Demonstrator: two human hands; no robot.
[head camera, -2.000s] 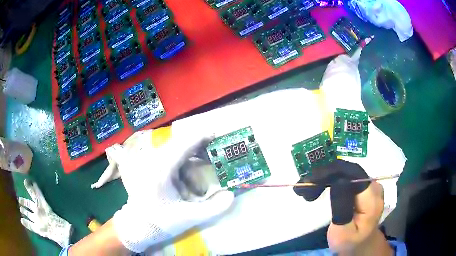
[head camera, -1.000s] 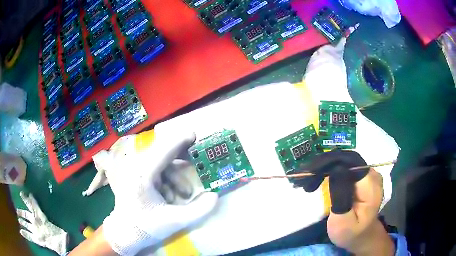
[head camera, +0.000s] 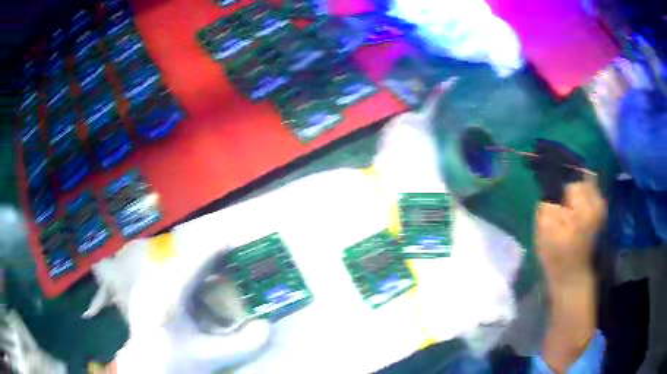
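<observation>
The frame is blurred. My left hand (head camera: 212, 310) in a white glove lies on the white padded cloth (head camera: 344, 332), with thumb and fingers at the left edge of a green circuit board (head camera: 267, 277). My right hand (head camera: 567, 197), with black finger covers and a bare wrist, holds a thin brush (head camera: 515, 151) like a pen. The brush tip is at the opening of the round coating pot (head camera: 479, 153). Two more boards, a tilted one (head camera: 379, 269) and an upright one (head camera: 426, 225), lie on the cloth with corners close together.
A red mat (head camera: 212, 157) behind the cloth bears rows of boards at left and a cluster (head camera: 314, 124) near its right end. A bright white heap (head camera: 461, 33) lies at upper right. Part of another person in blue (head camera: 643, 128) shows at the right edge.
My right hand has moved from the boards to the right and up, taking the brush to the pot. The view has turned, so the cloth and boards appear shifted left and lower.
</observation>
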